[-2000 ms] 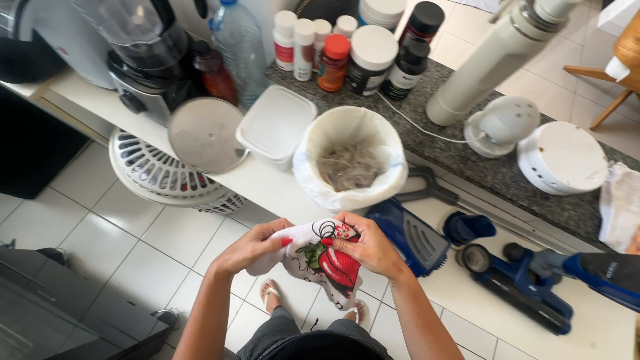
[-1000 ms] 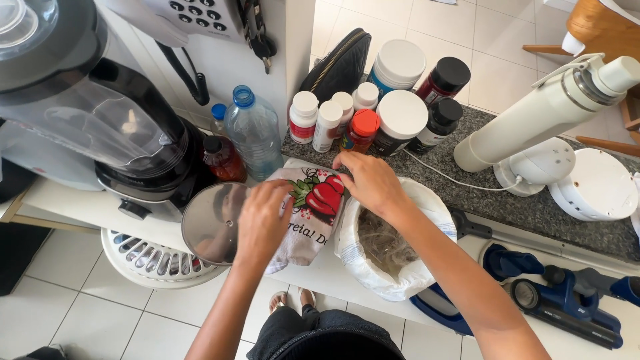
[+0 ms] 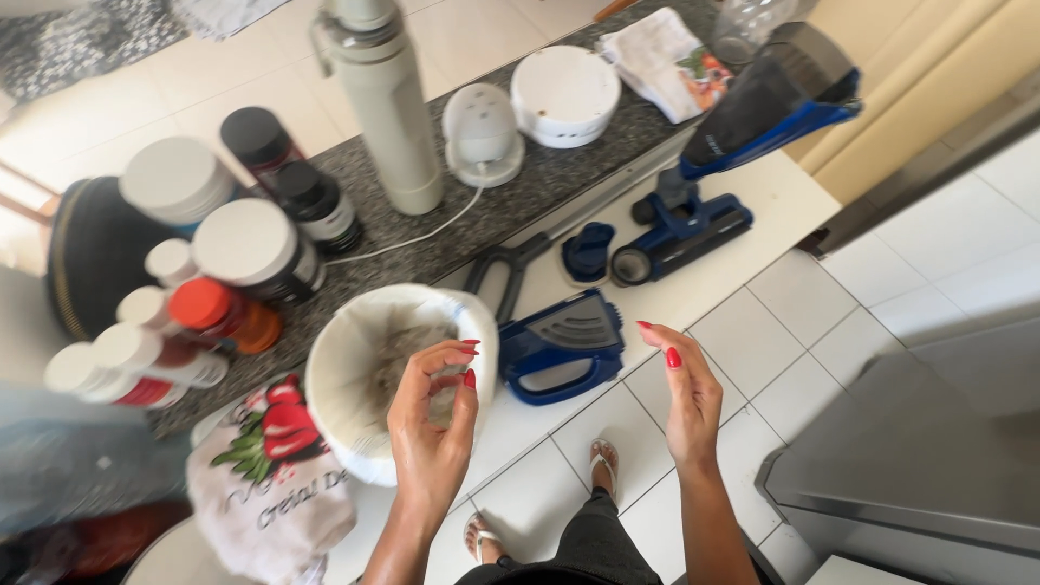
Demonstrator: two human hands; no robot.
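Observation:
My left hand [image 3: 435, 414] is raised in front of the lined bin [image 3: 325, 390], fingers curved and apart, holding nothing. Grey dust and debris [image 3: 398, 366] lie in the bin. My right hand [image 3: 691, 390] hovers above the tiled floor with nothing in it, to the right of a blue vacuum cleaner part with a handle [image 3: 565, 345]. A white cloth with a red printed pattern [image 3: 276, 487] lies left of the bin. Farther right are a small blue part [image 3: 589, 250], a vacuum floor head [image 3: 686, 240] and a blue and dark vacuum body [image 3: 756, 106].
Several supplement jars and bottles [image 3: 248, 244] crowd the granite counter. Behind the bin stand a tall thermos [image 3: 390, 122], a white corded device [image 3: 485, 134], a round white device [image 3: 566, 93] and a folded cloth [image 3: 658, 61]. A grey appliance [image 3: 910, 439] is at right.
Both hands have let go of the printed cloth, held two seconds ago and now lying left of the bin. They have moved away from it. The view has swung to the right.

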